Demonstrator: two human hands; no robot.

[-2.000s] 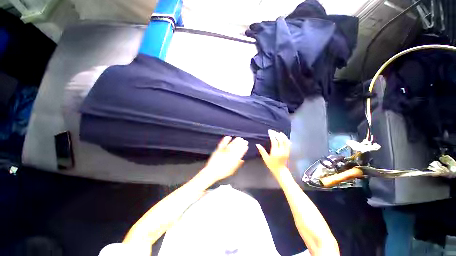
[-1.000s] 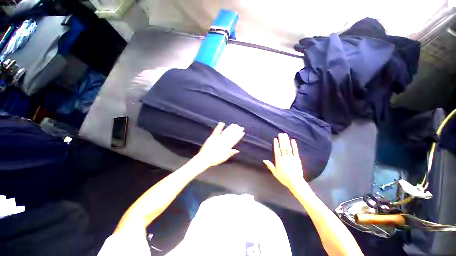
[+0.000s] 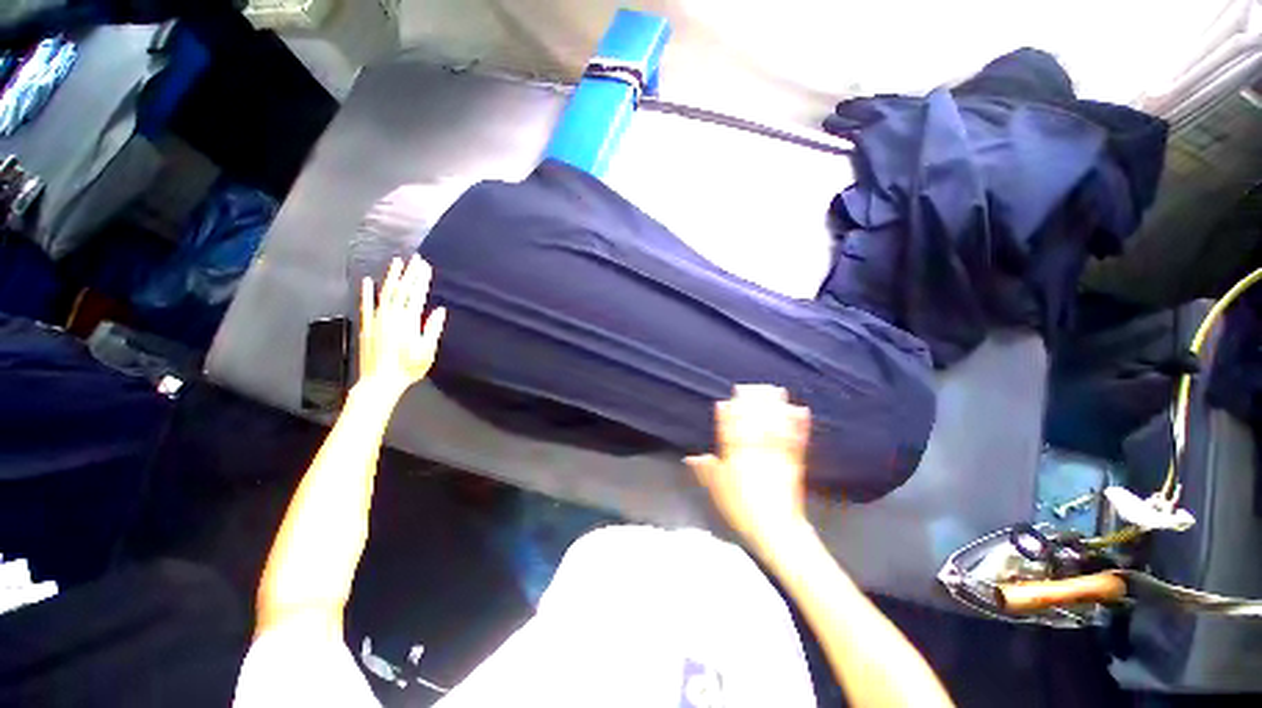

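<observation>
A navy garment is pulled over the padded buck, with long folds running along it. The buck's pale worn end shows at the garment's left. My left hand lies flat at the garment's left edge, fingers apart, holding nothing. My right hand is on the garment's near side toward the right. It is blurred, and its fingers look bent, so its grip is unclear.
The steam iron with an orange-brown handle stands at the table's right end, its hose running right. Crumpled navy cloth lies at the back right. A blue bar is behind the buck. A phone lies on the grey table.
My left hand has moved left along the garment to its left edge. My right hand has shifted slightly left, and its fingers are less extended. The garment's left end sits slightly farther right.
</observation>
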